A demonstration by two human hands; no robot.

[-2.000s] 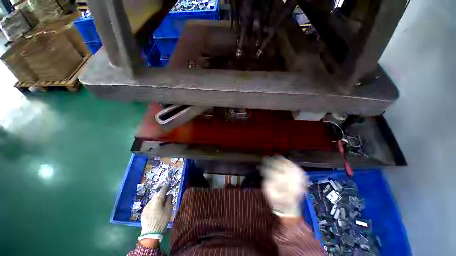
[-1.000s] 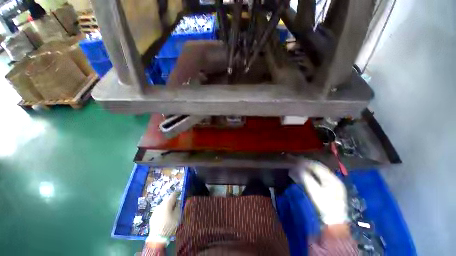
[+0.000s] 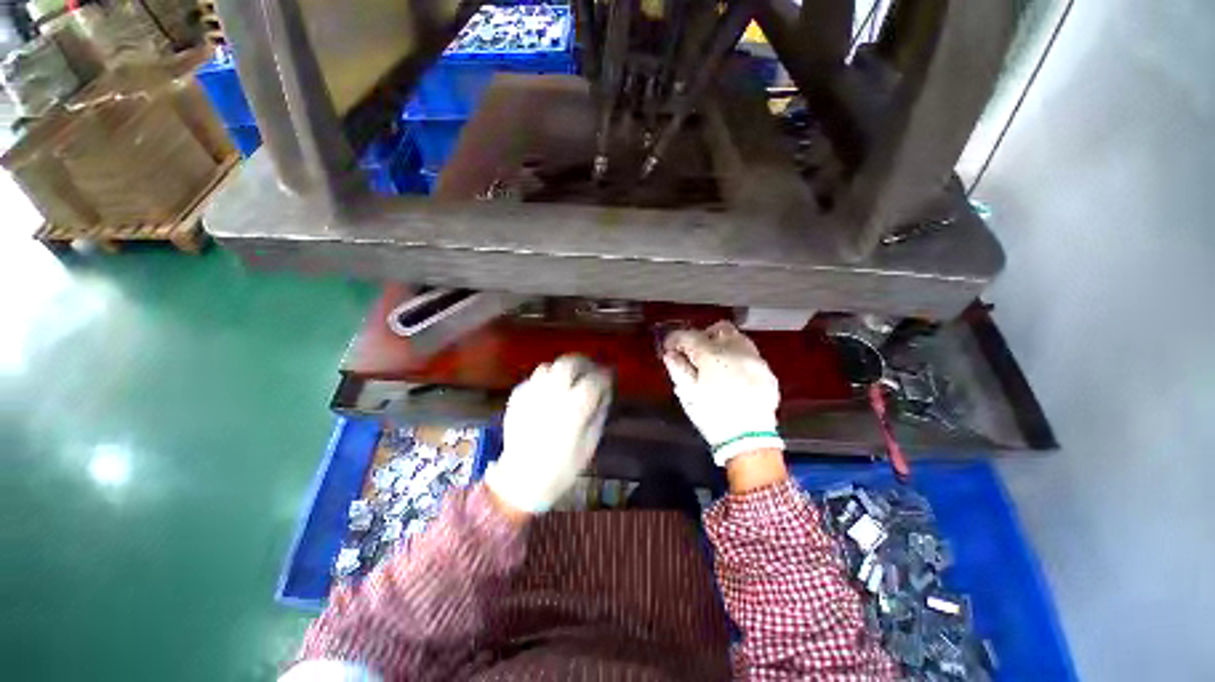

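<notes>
My left hand (image 3: pixel 557 424), in a white knit glove, is over the front edge of the red work surface (image 3: pixel 813 378), fingers curled down; whether it holds a part cannot be told. My right hand (image 3: pixel 724 382), in a white glove with a green cuff edge, is over the red surface just right of the fixture (image 3: pixel 610 312). A small dark thing shows at its fingertips, too unclear to name. The slotted clamp bar (image 3: pixel 446 311) lies left of the fixture, partly under the crossbar (image 3: pixel 600 249).
A blue bin (image 3: pixel 309 550) of bright flat parts is at left, another (image 3: pixel 1019 586) of darker parts at right. A red-handled tool (image 3: pixel 887 429) and tangled hardware (image 3: pixel 930 396) lie at the table's right end. A white block (image 3: pixel 777 319) sits under the crossbar. Slanting rods (image 3: pixel 626 100) stand behind.
My left hand has left the left bin and moved up and right to the table edge. My right hand has moved left from above the right bin to the red surface.
</notes>
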